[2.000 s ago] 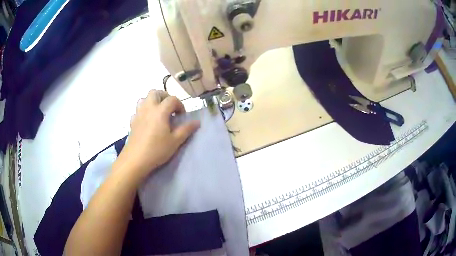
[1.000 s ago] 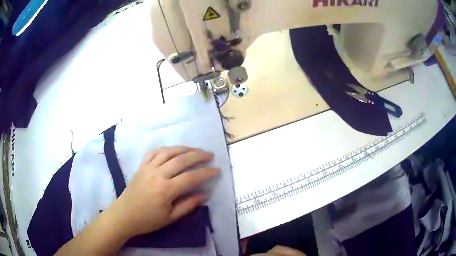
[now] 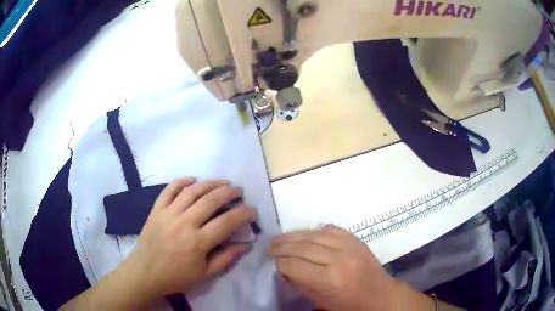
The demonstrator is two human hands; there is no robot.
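The light panel (image 3: pixel 182 140) lies under the presser foot (image 3: pixel 243 110), its right edge running down toward me. My left hand (image 3: pixel 198 234) lies bare on it, fingers spread and bent, over part of the navy pocket (image 3: pixel 125 212). A narrow dark strip (image 3: pixel 123 152) runs up from the pocket. My right hand (image 3: pixel 331 267) is at the panel's right edge near the table front, fingertips on the cloth; its thumb is hidden, so a pinch cannot be told.
The cream sewing machine (image 3: pixel 341 21) stands at the back. Thread snips (image 3: pixel 465 133) lie on a navy crescent piece (image 3: pixel 395 100) at right. Dark cloth (image 3: pixel 55 54) is heaped upper left. Grey and navy pieces (image 3: pixel 468 261) hang below the table's ruler edge (image 3: pixel 426 203).
The light panel has moved away from me under the foot, bringing the pocket farther up. My left hand stays on it. My right hand has come up from the bottom edge onto the cloth edge.
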